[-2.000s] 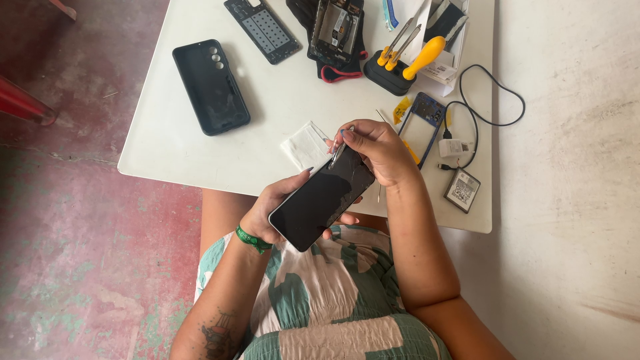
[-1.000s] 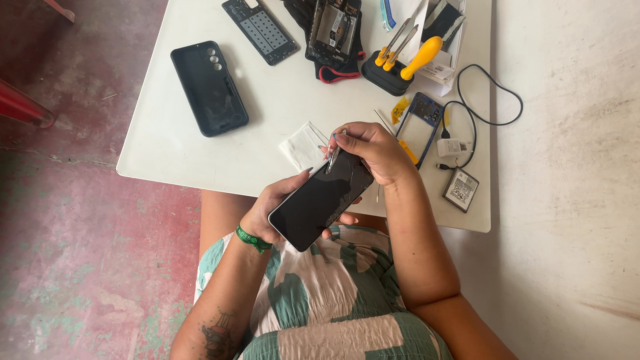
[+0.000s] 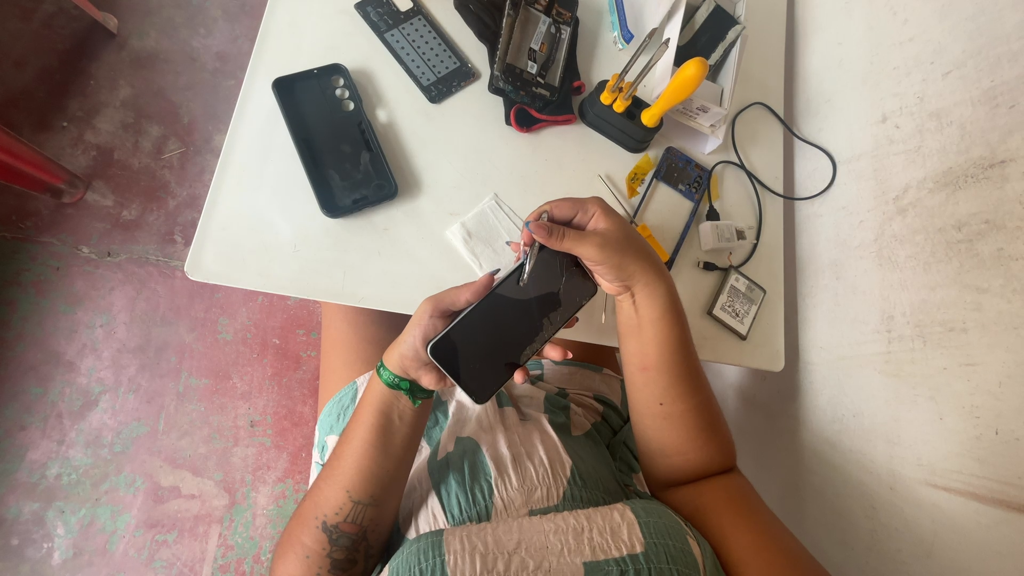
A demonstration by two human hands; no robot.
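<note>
A smartphone with a cracked black screen [image 3: 512, 328] lies tilted across my left hand [image 3: 432, 332], whose thumb rests along one long edge and whose fingertips show beyond the other. Metal tweezers [image 3: 532, 254] are pinched between the thumb and fingers of my right hand [image 3: 600, 240]. Their tips are at the upper long edge of the phone; whether they grip anything, I cannot tell. A folded white tissue [image 3: 482, 238] lies on the table just behind the phone. Both hands are above my lap, at the table's near edge.
On the white table [image 3: 240, 240] are a black phone case [image 3: 336, 144], a phone back part [image 3: 420, 48], an opened phone [image 3: 534, 52] on black-and-red fabric, a screwdriver stand [image 3: 620, 120], a blue phone frame [image 3: 680, 176], a charger plug [image 3: 724, 235], a black cable [image 3: 756, 180] and a phone battery [image 3: 736, 302].
</note>
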